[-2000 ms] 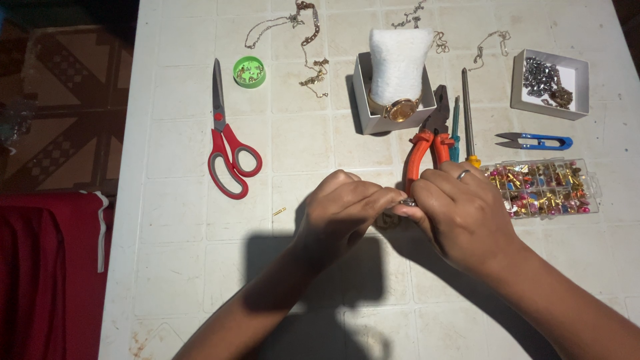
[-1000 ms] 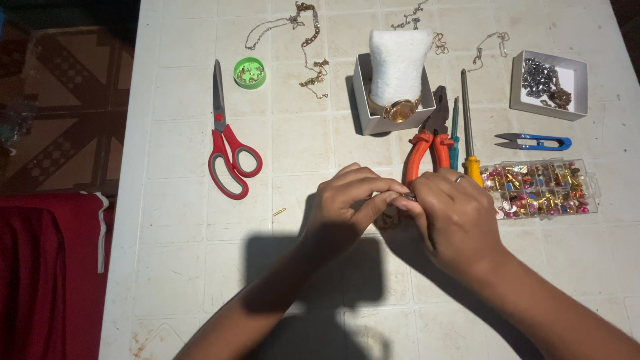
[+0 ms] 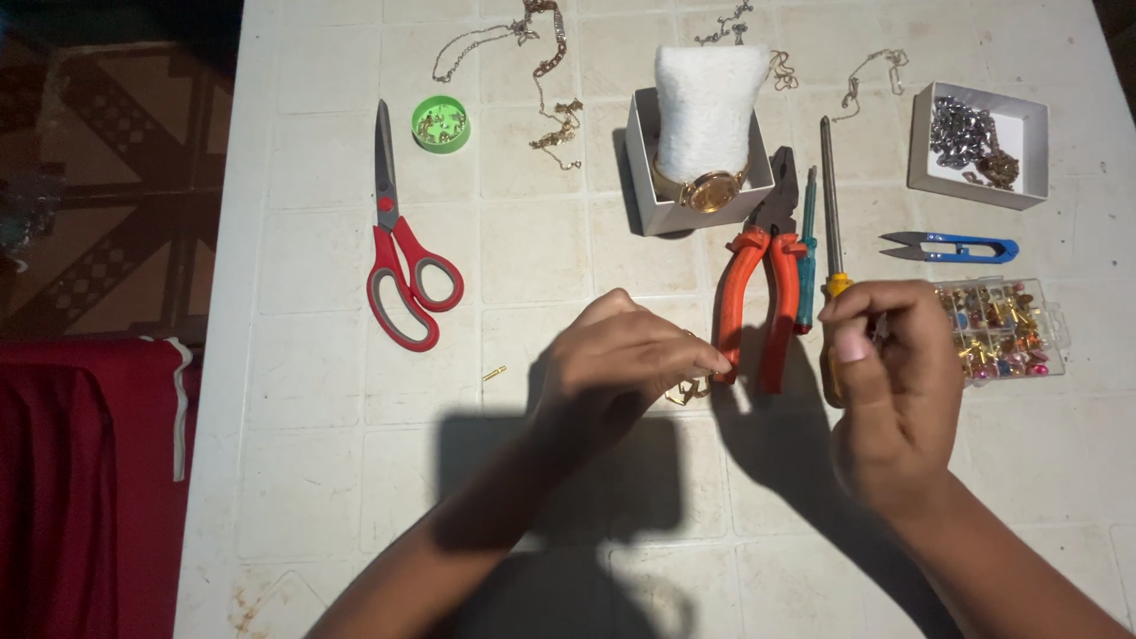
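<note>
My left hand (image 3: 612,364) hovers over the middle of the table, its thumb and index finger pinched by the end of the orange pliers handle. A gold-coloured chain piece (image 3: 685,390) shows just under those fingertips; whether they hold it is unclear. My right hand (image 3: 896,390) is raised beside the yellow-handled screwdriver (image 3: 832,204), fingers curled and thumb near the index finger; anything between them cannot be made out. Combination pliers (image 3: 732,297) with orange handles and a small teal screwdriver (image 3: 807,266) lie between the hands. A gold watch (image 3: 713,190) is strapped round a white cushion (image 3: 710,111) in a box.
Red-handled scissors (image 3: 399,266) and a green lid (image 3: 441,124) of small metal parts lie left. Chains (image 3: 555,133) lie at the back. Toward the right are a white box (image 3: 1029,160) of beads and chain, blue thread snips (image 3: 967,248) and a clear compartment case (image 3: 1056,351) of beads.
My hands were together at the fingertips with a small thing between them; now they are apart. My right hand has moved to the right, over the screwdriver handle and the edge of the bead case.
</note>
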